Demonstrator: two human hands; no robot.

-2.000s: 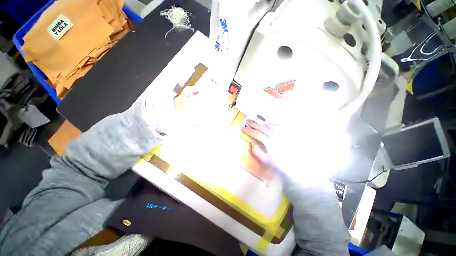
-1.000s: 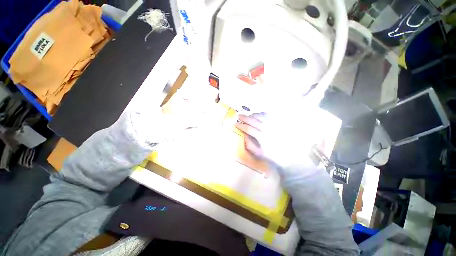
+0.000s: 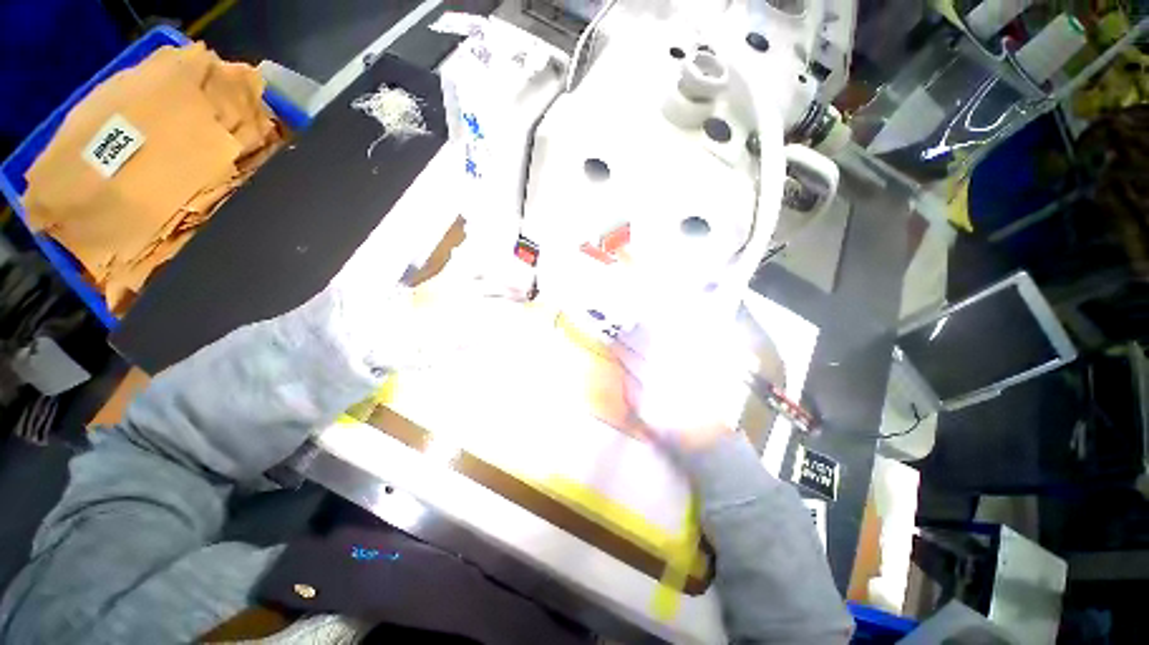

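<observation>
The white template board (image 3: 529, 504) with yellow tape and brown slots lies in front of me under the sewing machine head (image 3: 655, 164). Lamp glare washes out the middle of it. An orange tint of a fabric panel (image 3: 607, 378) shows near the machine head. My left hand (image 3: 435, 309) is over the board's left part, bleached by glare; its fingers and any hold cannot be made out. My right hand (image 3: 643, 384) is on or over the board below the machine head, also glared out.
A blue crate (image 3: 66, 267) with orange panels (image 3: 164, 151) stands at the upper left. Thread waste (image 3: 394, 114) lies on the dark table (image 3: 258, 208). Black-and-white labels (image 3: 815, 473) and a red-and-dark tool (image 3: 788, 406) lie right. A grey-framed screen (image 3: 989, 343) stands farther right.
The view has shifted, so the machine head sits lower and more of its top shows. The board's front edge appears shifted. Both sleeves stay in roughly the same place, and the right fingers are harder to see.
</observation>
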